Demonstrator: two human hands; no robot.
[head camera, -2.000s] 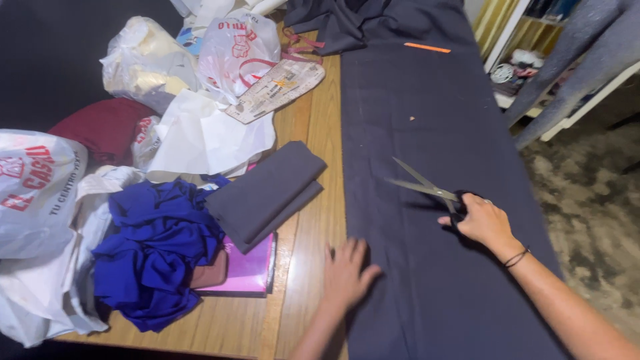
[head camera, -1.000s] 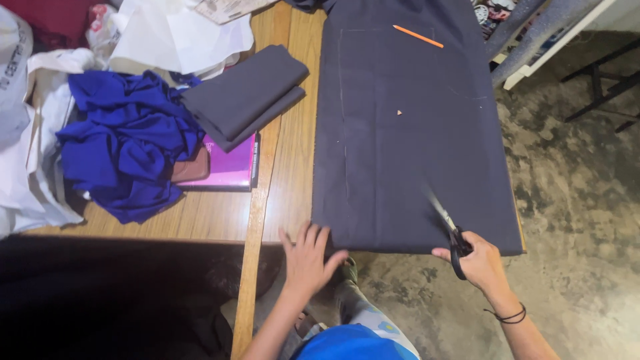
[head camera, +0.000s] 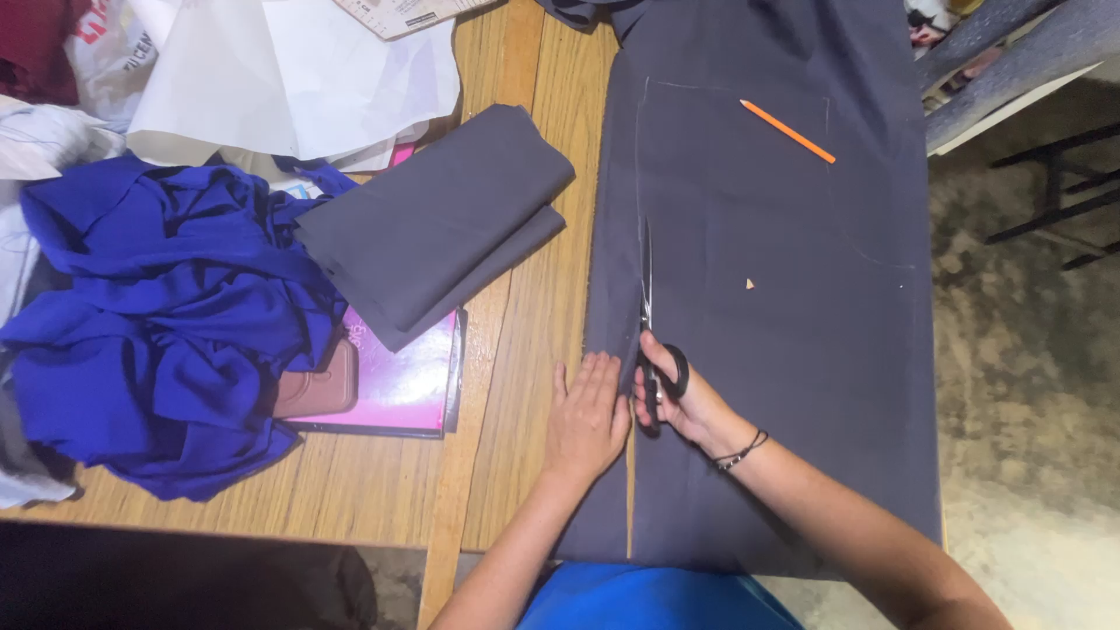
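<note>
Dark grey fabric (head camera: 787, 367) lies spread over the right part of the wooden table, with thin chalk lines marked on it. My right hand (head camera: 678, 389) grips the black handles of fabric scissors (head camera: 647, 297). Their blades point away from me along the left chalk line. Below them a slit runs to the near edge, showing wood. My left hand (head camera: 591, 411) rests flat on the strip left of the slit, fingers together, just beside the scissors. An orange pencil (head camera: 787, 131) and a small chalk piece (head camera: 750, 284) lie on the fabric.
Folded dark fabric (head camera: 446, 219), crumpled blue cloth (head camera: 166, 306), a pink folder (head camera: 402, 376), a brown case (head camera: 324, 381) and white paper (head camera: 297, 79) lie on the left. A wooden strip (head camera: 468, 420) runs along the table. Fabric rolls (head camera: 1024, 79) stand at the upper right.
The scissors have moved left from the fabric's near right part to its left side, and a slit now shows there. My left hand has moved onto the fabric's left strip.
</note>
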